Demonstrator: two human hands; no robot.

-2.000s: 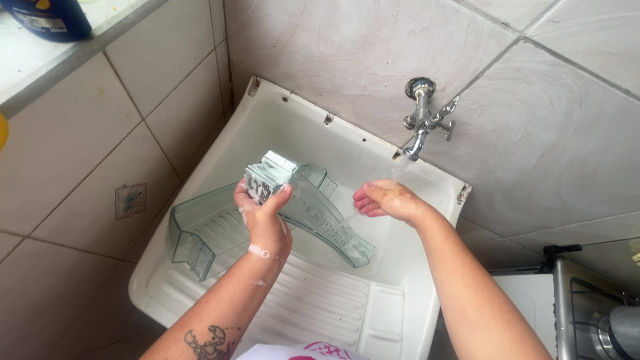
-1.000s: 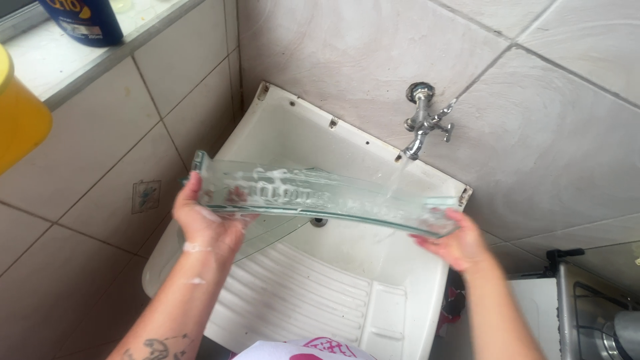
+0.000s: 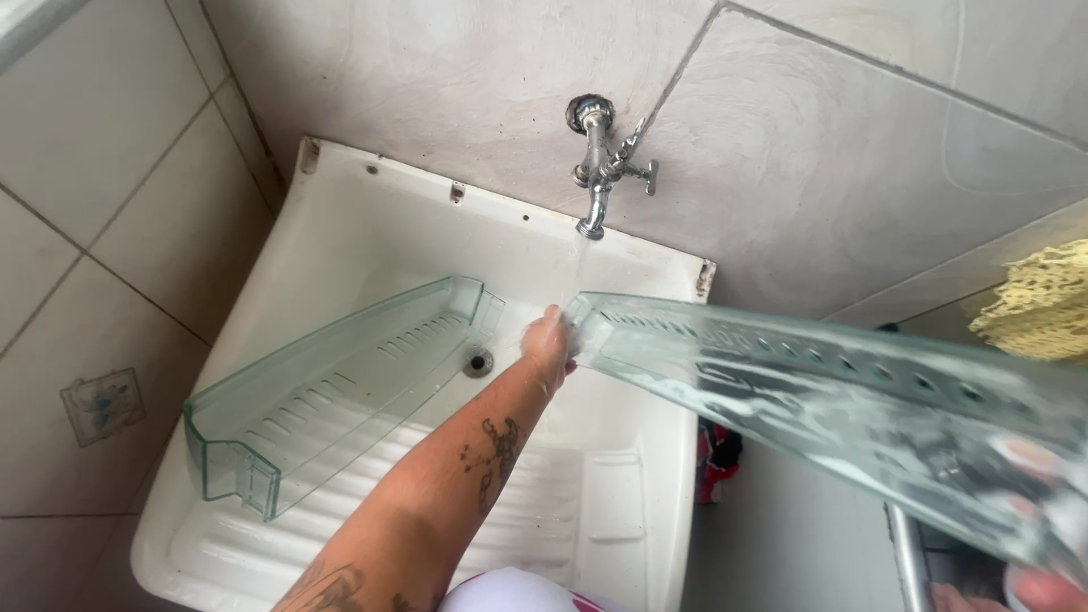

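Observation:
A clear greenish plastic refrigerator door shelf [image 3: 790, 374], streaked with suds, stretches from below the tap to the right edge of the view. My left hand [image 3: 548, 344] is at its near-tap end, under running water; its fingers are partly hidden. My right hand [image 3: 1041, 544], blurred and seen partly through the plastic, grips the far end at the lower right. A second clear door shelf [image 3: 340, 382] lies tilted in the white laundry sink [image 3: 408, 178], left of the drain [image 3: 478, 363]. Water runs from the metal tap [image 3: 597, 183].
Ribbed washboard slopes [image 3: 527, 493] fill the sink's near part. Tiled walls [image 3: 102, 238] stand behind and to the left. A yellow openwork cloth [image 3: 1041, 297] is at the right. Below the held shelf, a metal rail [image 3: 908, 552] shows beside the sink.
The held shelf has swung to the right, its left end now by the water stream. My left hand has moved right, to below the tap. The second shelf shows fully in the sink now.

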